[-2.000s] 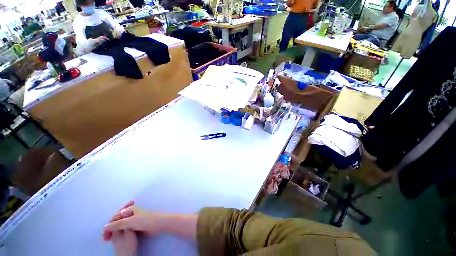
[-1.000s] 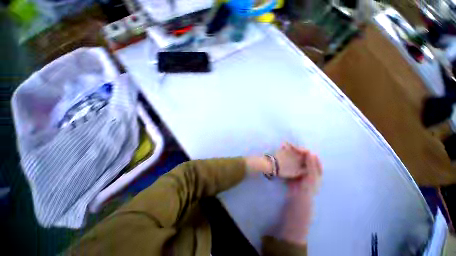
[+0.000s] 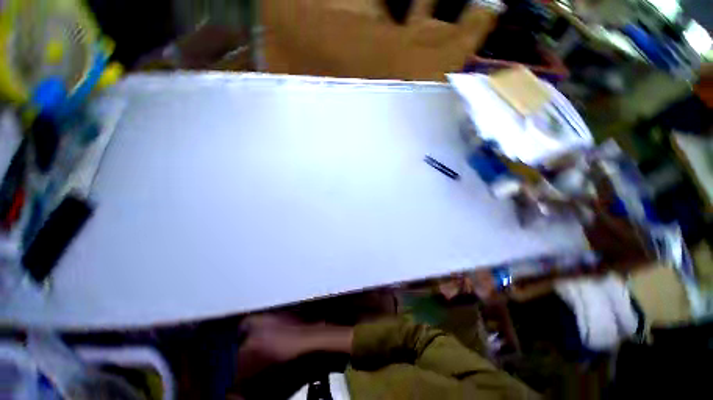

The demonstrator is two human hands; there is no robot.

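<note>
The large pale table (image 3: 258,195) lies in front of me. Dark thread snips (image 3: 442,167) lie on its right part, near the paper stack. A black smartphone (image 3: 58,237) lies at its left end. My right hand (image 3: 274,342) is below the table's near edge, at the bottom of the picture. It is strongly blurred, and I cannot make out its fingers or whether it holds anything. My left hand cannot be made out.
A paper stack (image 3: 508,117) with a tan card (image 3: 519,90) lies at the table's right end, beside cluttered small supplies (image 3: 559,187). A yellow-rimmed fan (image 3: 51,51) stands at the far left. A white bin rim (image 3: 145,358) shows at lower left. White cloth (image 3: 598,311) is at lower right.
The view has swung back to the right along the table. My hands were together over the table; now my right hand is low at its near edge and my left is out of sight.
</note>
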